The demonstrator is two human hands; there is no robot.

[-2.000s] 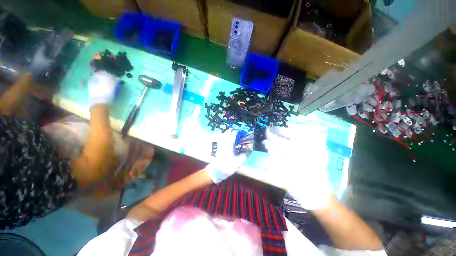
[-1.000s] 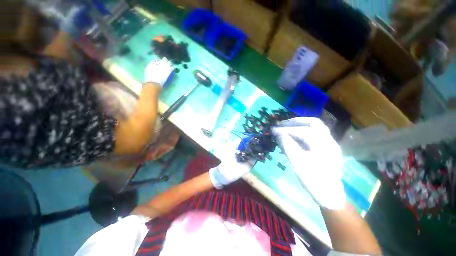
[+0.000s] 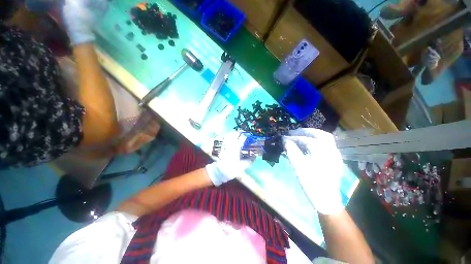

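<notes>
A pile of small black plastic parts (image 3: 262, 117) with some orange-red bits lies on the pale turquoise mat in front of me. My left hand (image 3: 232, 157), in a white glove with blue at the fingers, holds a clump of small parts with metallic glints at the near side of the pile. My right hand (image 3: 316, 167), in a white, overexposed glove, has its fingertips at a black part (image 3: 272, 149) between the two hands. Whether the right fingers grip it is too bright and blurred to tell.
A metal profile (image 3: 213, 93) and a hammer (image 3: 170, 80) lie left of the pile. Blue bins (image 3: 301, 98), a phone (image 3: 297, 62) and cartons (image 3: 361, 103) stand behind. A grey post (image 3: 408, 140) and wired round components (image 3: 405, 180) are right. A neighbour's gloved hand (image 3: 78, 20) is left.
The camera view has tilted and shifted. My right hand has come in from the right to meet the left. The neighbour's hand has moved away from the second pile.
</notes>
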